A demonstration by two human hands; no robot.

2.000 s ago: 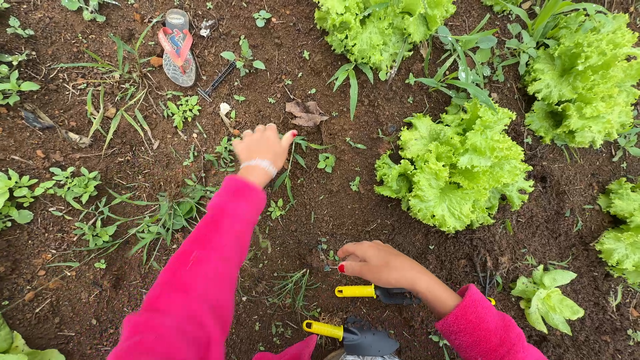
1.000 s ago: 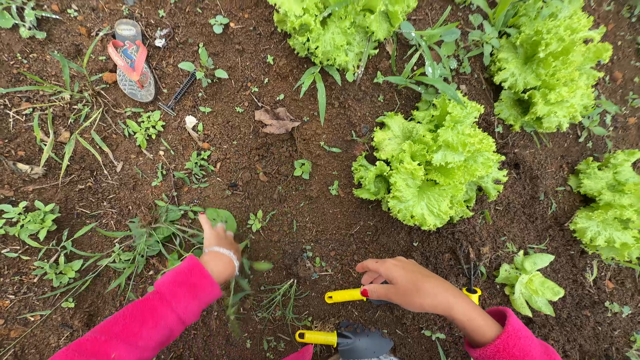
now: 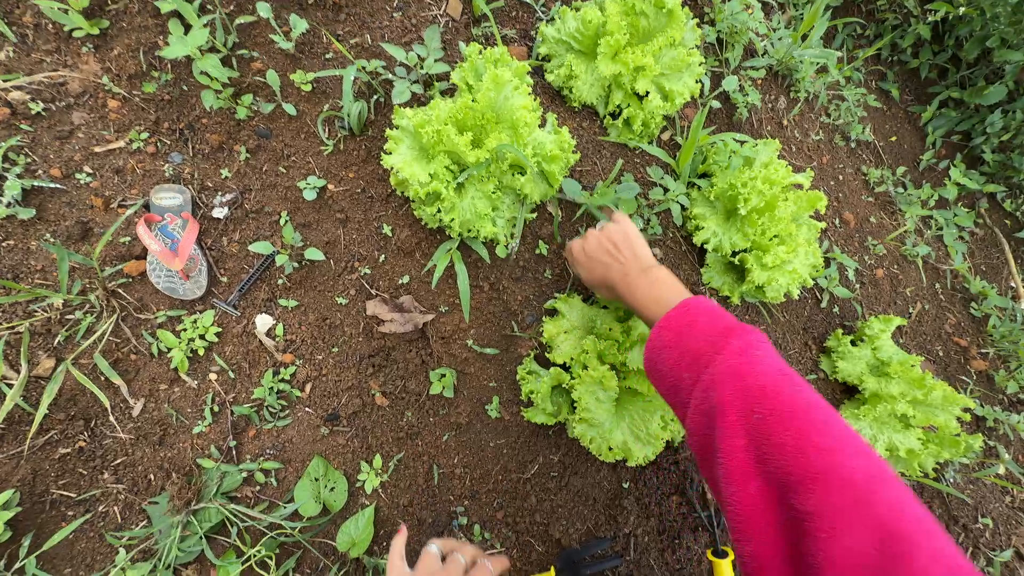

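My right hand (image 3: 612, 254), in a pink sleeve, is closed around a green weed (image 3: 600, 196) between the lettuce heads. Below it is a curly lettuce (image 3: 604, 380), partly covered by my forearm; another lettuce (image 3: 480, 148) grows up and to the left. My left hand (image 3: 448, 560) is cut off by the bottom edge, its thumb apart from the bent fingers and nothing visible in it. Just left of it, loose-looking weeds with broad leaves (image 3: 320, 486) lie on the soil. A black-tined tool (image 3: 588, 558) with a yellow handle lies right of that hand.
A second yellow tool handle (image 3: 721, 562) shows beside my right sleeve. At left lie a flip-flop (image 3: 174, 244), a small black razor-like object (image 3: 246, 282) and a dry brown leaf (image 3: 400, 314). More lettuces (image 3: 756, 220) grow at right, with dense greenery (image 3: 968, 88) at the upper right.
My right hand has left the yellow-handled tool and reached up among the lettuces to a weed. My left hand has moved away from the weeds at left to the bottom edge. The view has shifted.
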